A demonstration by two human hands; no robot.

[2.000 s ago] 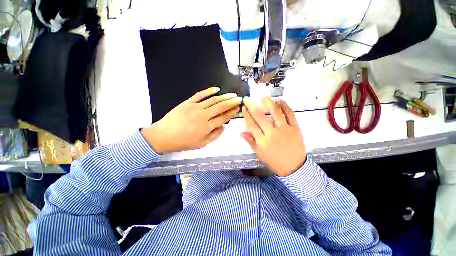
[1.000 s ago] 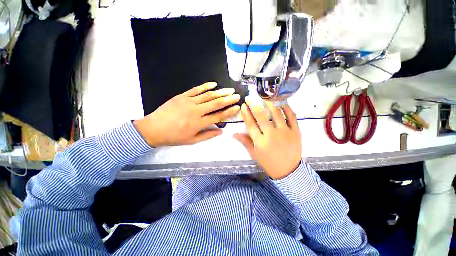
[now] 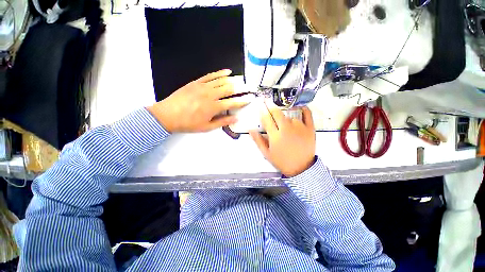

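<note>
A flat black cut piece [image 3: 195, 45] lies on the white sewing table, left of the machine head. My left hand [image 3: 198, 103] rests with spread fingers over its lower edge. My right hand [image 3: 287, 141] lies just below the needle area, with its fingertips close to the presser foot [image 3: 264, 92]. A narrow dark edge runs between the fingertips of both hands; whether they pinch it is unclear. A small dark curved end [image 3: 230, 132] shows below my left fingers. The shiny metal loop [image 3: 312, 69] stands on the machine head right of the needle.
Red-handled scissors [image 3: 366, 130] lie right of my right hand. Small snips with yellow-green handles [image 3: 425, 131] lie farther right. A black layered stack [image 3: 45, 79] sits at the left over brown cardboard [image 3: 40, 151]. A black strip [image 3: 444, 53] hangs over the machine's right side.
The black piece has moved away from me past the needle, and its lower right part no longer reaches my right fingertips. A dark curved end now shows below my left hand. The camera view has shifted.
</note>
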